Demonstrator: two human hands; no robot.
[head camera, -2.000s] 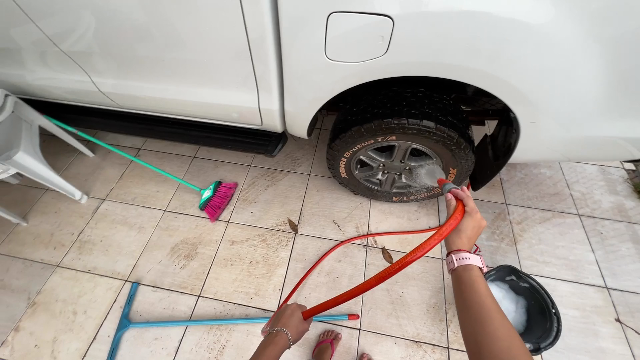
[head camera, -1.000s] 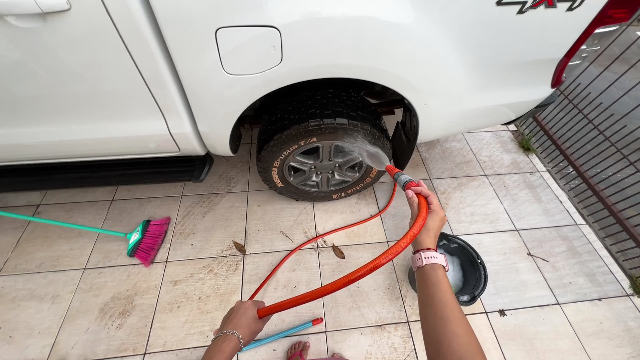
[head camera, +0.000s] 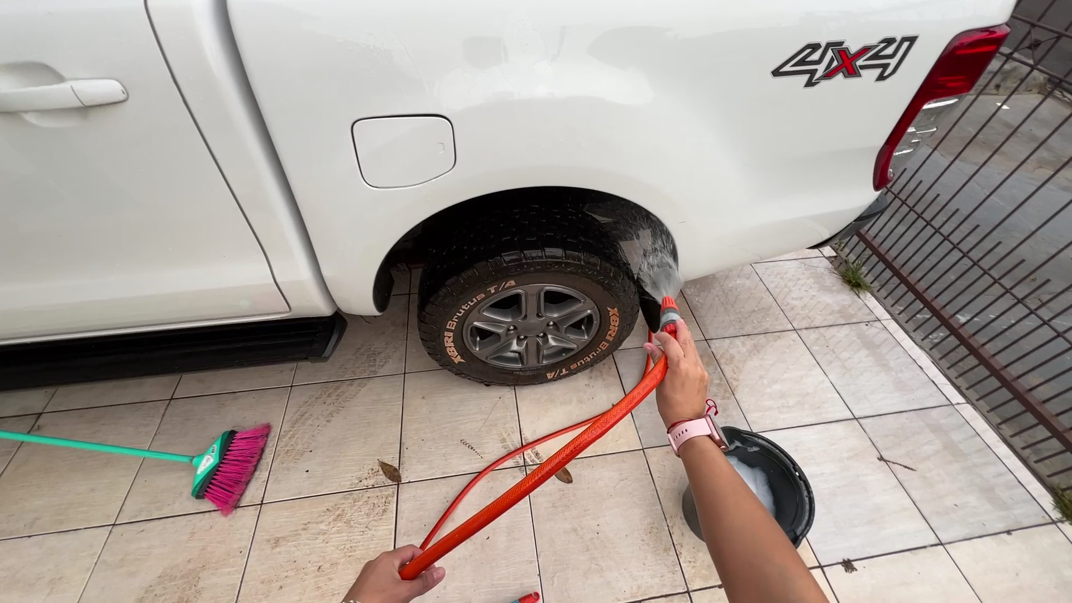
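My right hand, with a pink watch on its wrist, grips the orange hose at its spray nozzle. Water fans from the nozzle up into the rear part of the wheel arch. Below and to the left, my left hand holds a lower stretch of the orange garden hose. A thinner run of hose loops behind it. The rear wheel of the white pickup truck is wet, with raised lettering on its tire. Beside my right forearm stands a black bucket with suds inside.
A broom with pink bristles and a green handle lies on the tiled floor at the left. A black side step runs under the truck. A metal bar fence borders the right side. Dry leaves lie on the tiles.
The water spray has moved off the wheel rim and up into the rear of the wheel arch. The view has swung right, and more of the truck's tail and the fence shows.
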